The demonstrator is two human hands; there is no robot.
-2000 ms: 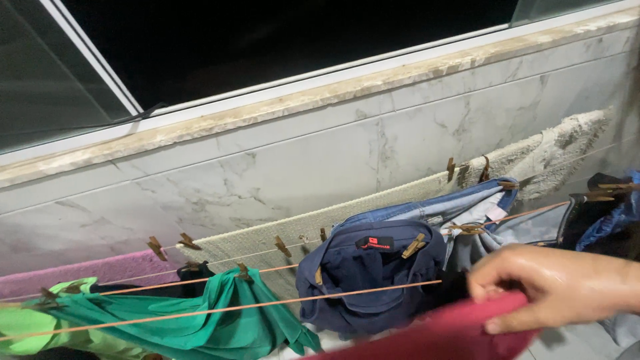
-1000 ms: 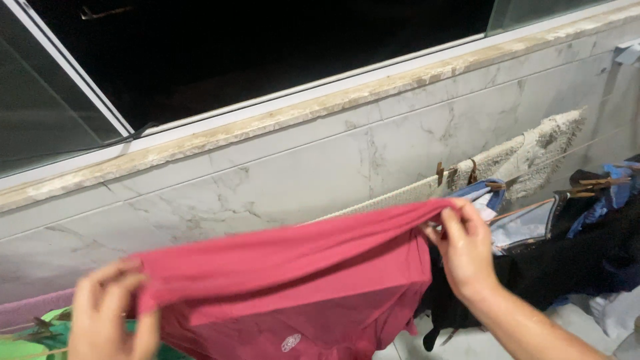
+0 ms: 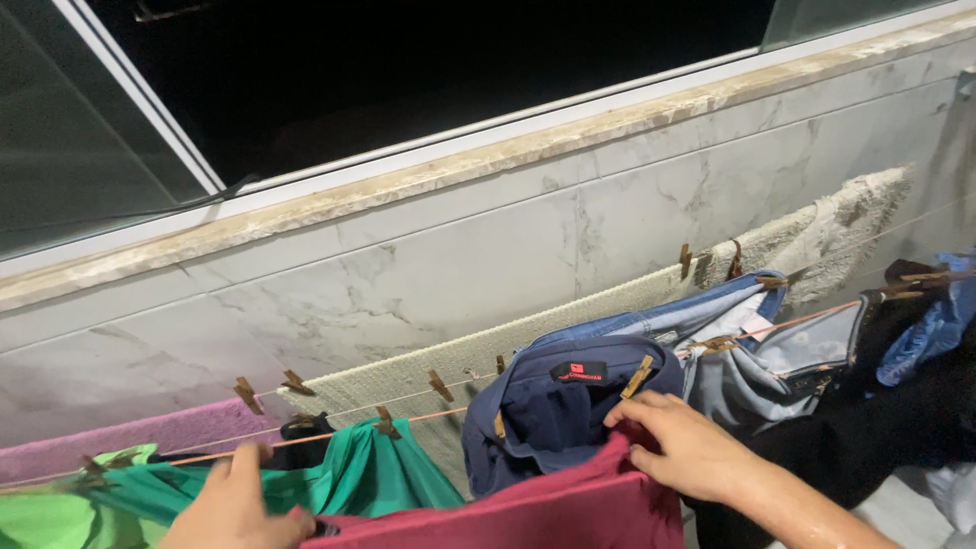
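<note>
A red-pink cloth garment (image 3: pixel 518 515) stretches between my two hands at the bottom of the view. My right hand (image 3: pixel 679 446) pinches its upper right corner, close to a wooden clothespin (image 3: pixel 637 377) on a navy garment (image 3: pixel 488 427) that hangs behind. At the garment's left end is my left hand (image 3: pixel 236 507), slightly blurred, with a bit of the cloth by its thumb and the forefinger raised near an orange line. A green garment (image 3: pixel 381 473) hangs beside it, held by a wooden clothespin (image 3: pixel 386 423).
Behind hang a cream woven cloth (image 3: pixel 412 366), a purple towel (image 3: pixel 145 427), denim (image 3: pixel 595 326) and a light green garment (image 3: pixel 46 518). Dark clothing (image 3: pixel 862 450) hangs at the right. A marble-patterned wall (image 3: pixel 488 252) rises to a stone sill (image 3: pixel 427 179) below a dark window opening.
The red-pink garment has come down from in front of the lines, and the navy and green garments show again. Two seconds ago only my right hand showed, holding it.
</note>
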